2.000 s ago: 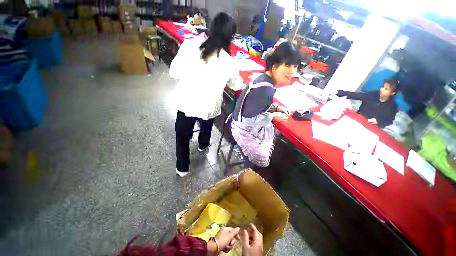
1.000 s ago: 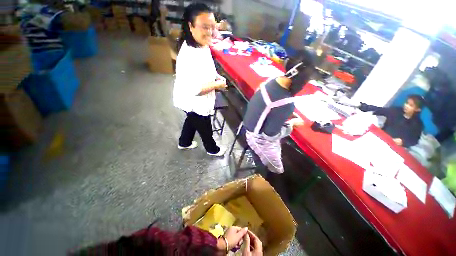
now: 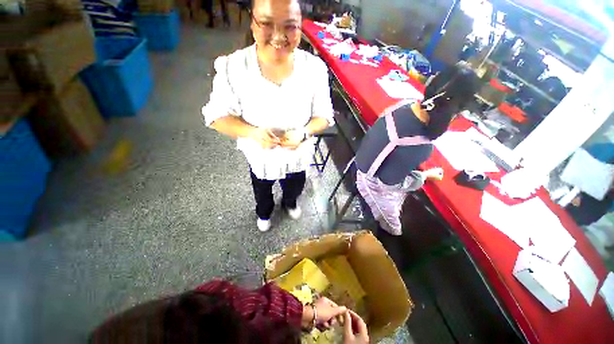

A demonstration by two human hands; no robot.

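Observation:
My left hand (image 3: 326, 312), with a dark red pinstriped sleeve and a thin bracelet, is over the open cardboard box (image 3: 388, 282) at the bottom centre. My right hand (image 3: 355, 328) is beside it, partly cut off by the lower edge. Their fingertips meet in a pinch. A tiny pale small part (image 3: 342, 310) seems to show between them, mostly hidden by the fingers; its exact shape is too small to tell. Yellow pieces (image 3: 345, 274) and pale scraps lie inside the box, whose rim is worn.
A person in white (image 3: 283, 101) stands ahead, facing me, hands together at the waist. A person in a pink-strapped apron (image 3: 394, 158) sits at the red-topped bench (image 3: 464, 225) on the right. Papers and a white box (image 3: 542, 279) lie on it. Blue bins (image 3: 121, 80) and cartons stand left.
The person in white has turned to face me and come nearer. The seated person has turned back toward the bench. The view has swung left; my hands stay together over the box.

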